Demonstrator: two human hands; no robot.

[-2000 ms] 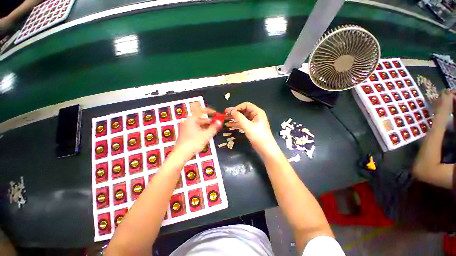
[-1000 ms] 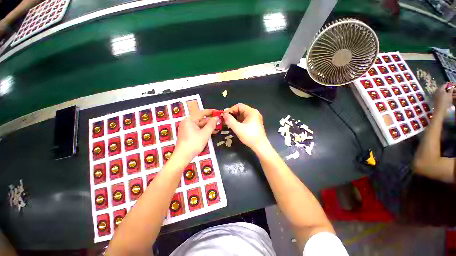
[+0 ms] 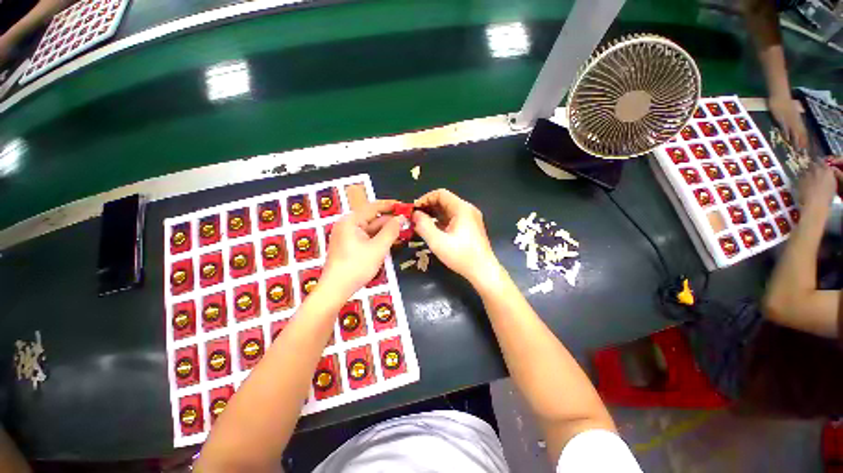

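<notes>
A small red piece [image 3: 404, 223] is held between the fingertips of both hands, above the top right edge of the foam tray. My left hand [image 3: 359, 242] grips it from the left and my right hand [image 3: 453, 229] from the right. The fingers hide most of it. The white foam tray [image 3: 288, 196] holds rows of red pieces with round black-and-yellow emblems. Its top right pocket [image 3: 357, 196] is empty and shows tan. My left forearm covers some pockets. Small pale pieces [image 3: 418, 259] lie just right of the tray, below my hands.
A second pale pile [image 3: 545, 248] lies farther right. A fan [image 3: 633, 103] stands by a grey post [image 3: 571, 65]. A flat black rectangle [image 3: 121, 242] lies left. Stacked trays [image 3: 710, 242], a cable with yellow tag [image 3: 685, 292] and another person's arm [image 3: 806, 268] are at right.
My hands have come together around the red piece and stay nearly still since one second ago. Another person's arm has come in at the upper right, over the far pale pieces.
</notes>
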